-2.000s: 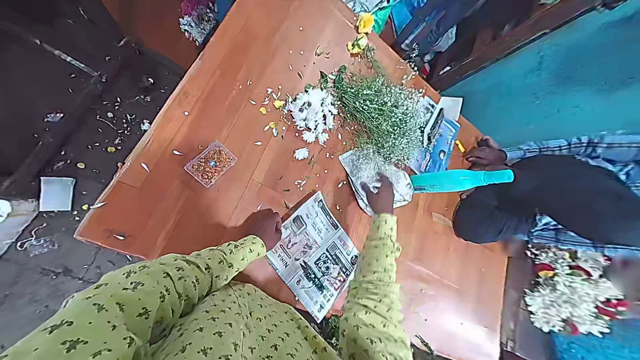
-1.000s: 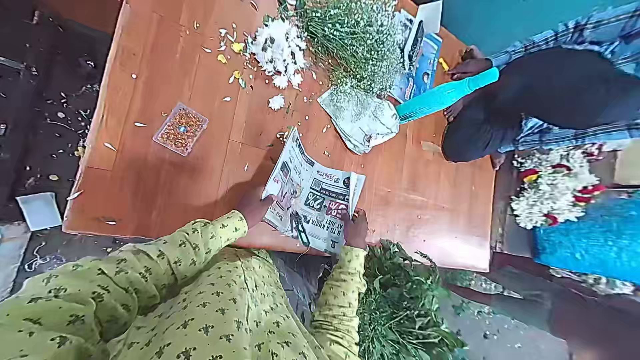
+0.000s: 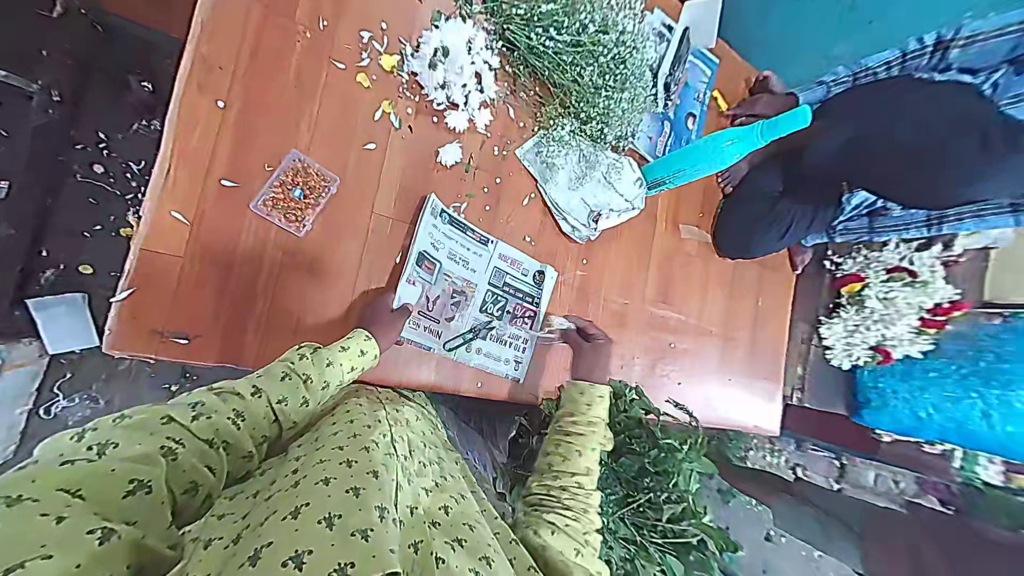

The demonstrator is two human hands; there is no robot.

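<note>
A printed newspaper sheet [image 3: 452, 276] lies near the front edge of the wooden table [image 3: 312, 72], with small green-handled snips [image 3: 470, 336] on top. My left hand [image 3: 386, 318] grips the sheet's left edge, its thumb over the paper. At the sheet's right side, my right hand [image 3: 588, 348] pinches something small and whitish, perhaps thread; it is too blurred to name. Beyond the sheet are a folded whitish paper [image 3: 588, 188], a bunch of baby's breath [image 3: 580, 60] and a heap of white flowers [image 3: 456, 68].
A clear plastic box of orange bits [image 3: 294, 192] sits at left. On the right, a turquoise bottle [image 3: 728, 148] lies beside a seated person's dark-clothed leg [image 3: 880, 160]. Green foliage [image 3: 656, 480] stands below the table's front edge. A white flower garland [image 3: 888, 304] is at far right.
My right hand has gone from the folded whitish paper to the newspaper's right side. Since one second ago, it has let go of the newspaper's edge and holds something whitish. The newspaper has unfolded flatter.
</note>
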